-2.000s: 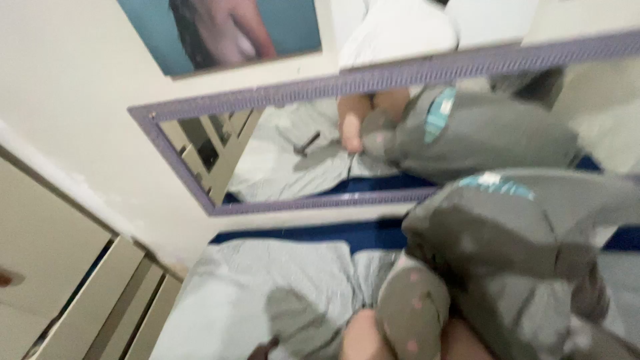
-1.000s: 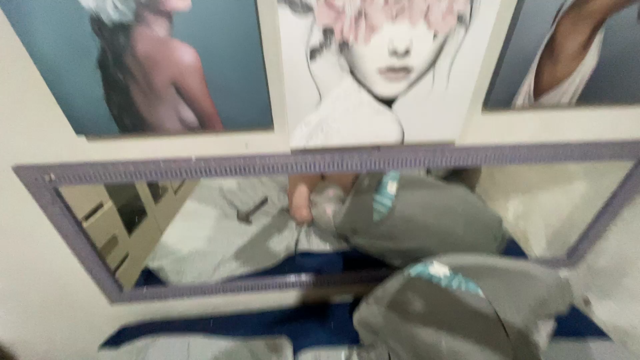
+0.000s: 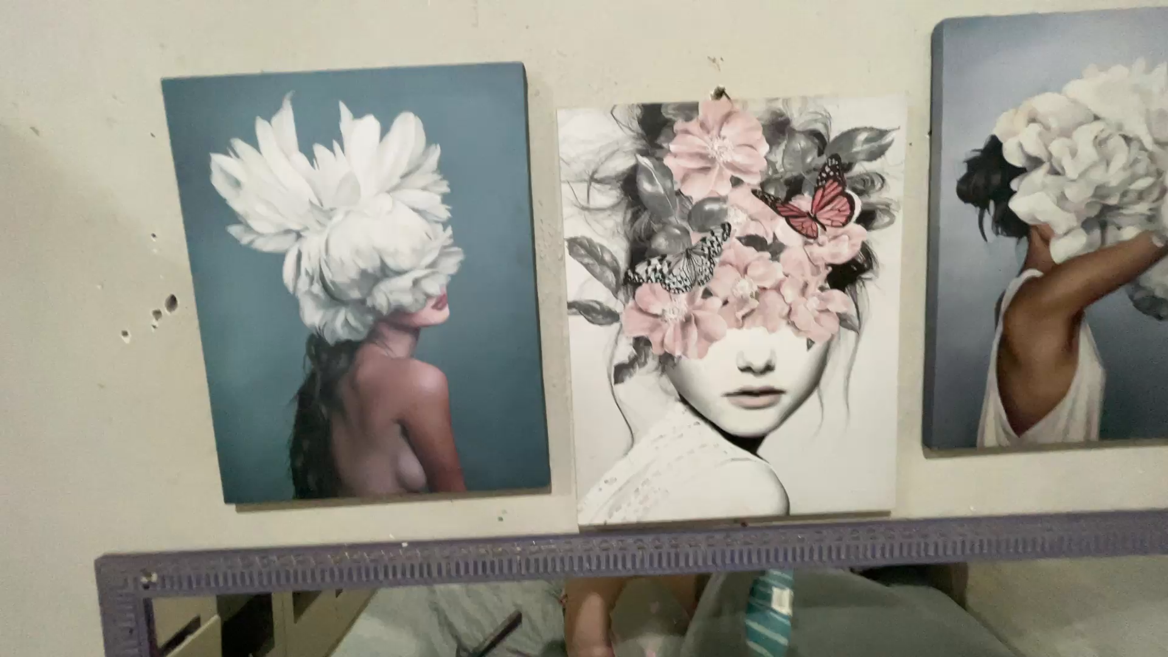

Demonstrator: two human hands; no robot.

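Neither of my hands shows directly in the head view. Along the bottom, a wall mirror in a purple frame (image 3: 365, 561) reflects part of a bare arm (image 3: 591, 613), grey fabric (image 3: 867, 616) with a teal patterned patch (image 3: 769, 613), and a dark slender object (image 3: 497, 632) lying on light bedding. What the reflected arm's hand holds is cut off by the lower edge.
Three pictures hang above the mirror: a white-flower portrait on teal (image 3: 493, 274), a pink-flower portrait with butterflies (image 3: 721, 310), and a third portrait (image 3: 967, 73) cut off at right. The pale wall (image 3: 82, 365) has small chips and holes.
The view has swung up a lot, from the bed to the pictures. The hands and grey fabric seen directly two seconds ago have left the frame; only reflections remain.
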